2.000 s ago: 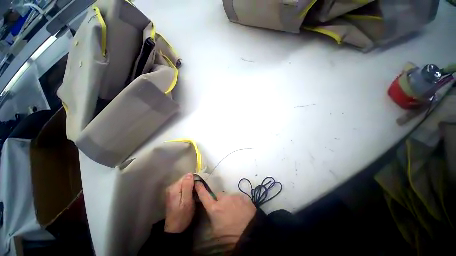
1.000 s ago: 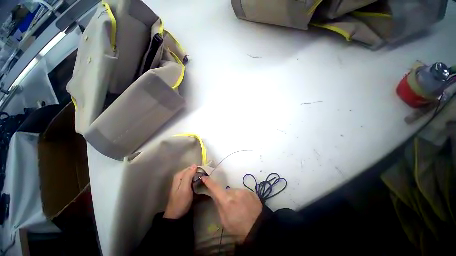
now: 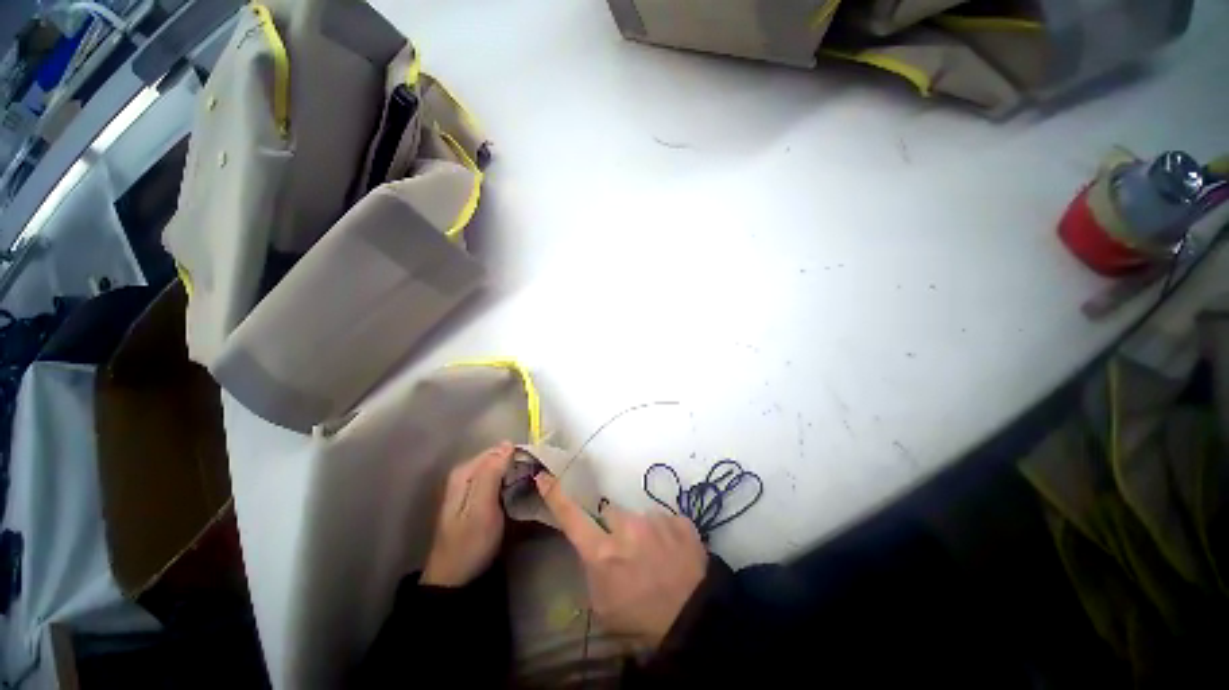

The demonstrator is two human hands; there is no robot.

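A beige fabric cover (image 3: 391, 499) with yellow edging lies over the near table edge. My left hand (image 3: 468, 519) holds the cover's corner, where a dark opening shows. My right hand (image 3: 634, 559) has its index finger at that opening, and a small green and dark bit of a tool (image 3: 603, 511) shows at its curled fingers; most of it is hidden. A thin thread (image 3: 613, 413) curves up from the corner. Looped dark cord (image 3: 704, 496) lies on the table just beyond my right hand.
Folded beige covers stand at the left (image 3: 351, 297) and far side (image 3: 728, 30) of the white table (image 3: 863, 337). A red pot (image 3: 1103, 232) is at the right edge, more covers (image 3: 1119, 472) beyond it. A cardboard box (image 3: 162, 445) is at left.
Compared with two seconds ago, the corner is opened up between my hands and my right index finger has shifted to its opening. The tool's green part shows nearer my right knuckles. The view shifted slightly.
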